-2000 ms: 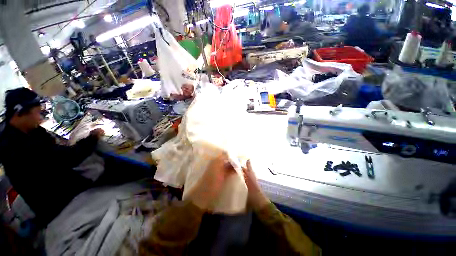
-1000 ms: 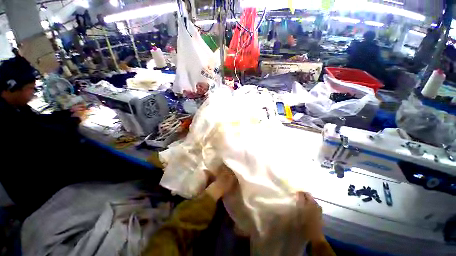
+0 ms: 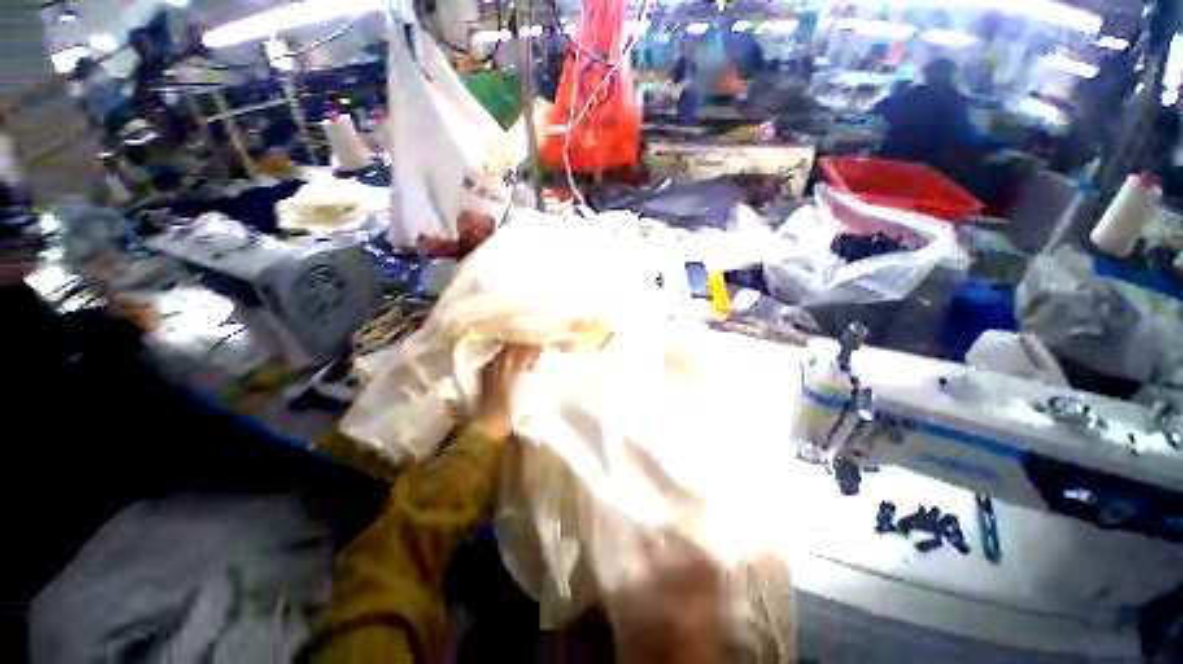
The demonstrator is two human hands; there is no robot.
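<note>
A large cream garment piece [image 3: 584, 428] lies over the machine table left of the needle area and hangs over its front edge, parts glaring white. My left hand [image 3: 509, 379] grips a fold of it near the middle, fingers partly covered by cloth. My right hand [image 3: 681, 599] is a blurred shape low on the hanging cloth; its fingers cannot be made out. Small dark trims [image 3: 924, 524] lie loose on the machine bed beside a thin teal-dark tool [image 3: 989, 528].
The sewing machine head [image 3: 934, 441] stands at right. A neighbouring machine [image 3: 311, 292] and a partly cut-off person in dark clothes [image 3: 78, 428] are at left. A grey cloth heap [image 3: 182, 584] is at lower left. A plastic bag with dark contents [image 3: 863, 253] and a red basket [image 3: 902, 188] are behind.
The cream piece was bunched between my hands, then spread out to the right. Since the last earlier frame, my left hand has moved up and left, my right hand lower and left. The view has shifted.
</note>
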